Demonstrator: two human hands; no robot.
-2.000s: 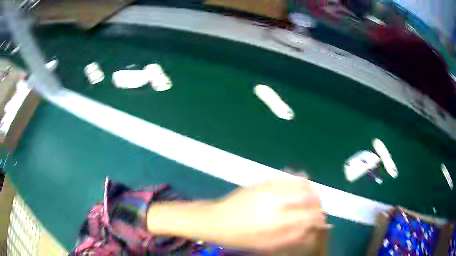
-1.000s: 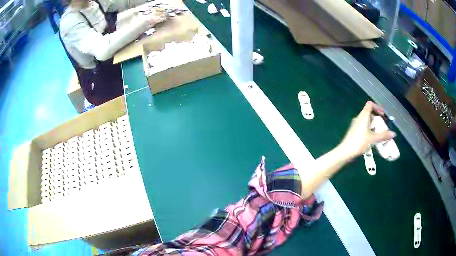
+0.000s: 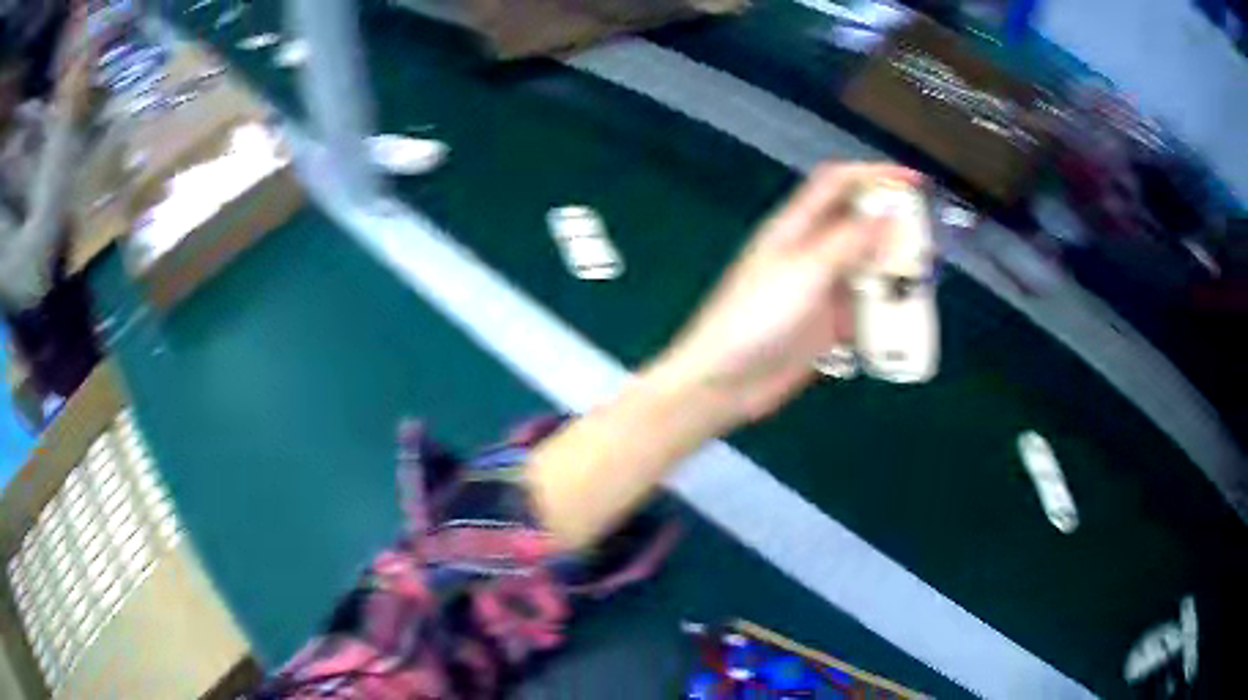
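My left hand (image 3: 808, 274) reaches over the green conveyor belt from the lower left, in a plaid sleeve. It is blurred. It grips a white housing shell (image 3: 899, 308) between fingers and thumb, the shell's long side roughly upright in view. A small dark spot shows at the shell's middle. Part of another white piece (image 3: 836, 361) shows just below the hand. A cover plate (image 3: 586, 244) lies on the belt left of the hand, and another (image 3: 1048, 481) lies to the lower right. My right hand is not in view.
A white rail (image 3: 507, 321) separates belt and green worktop. A post (image 3: 329, 96) stands on it. A carton of white parts (image 3: 96, 547) is at lower left, an open parts box (image 3: 219, 233) at upper left. Blue cells (image 3: 767, 670) show at the bottom. A person's arm is at far left.
The view has swung right, so the cartons and the other person shift left. My left hand still holds the shell, which now appears larger and clearer of the belt pieces. Blue cells have come into view.
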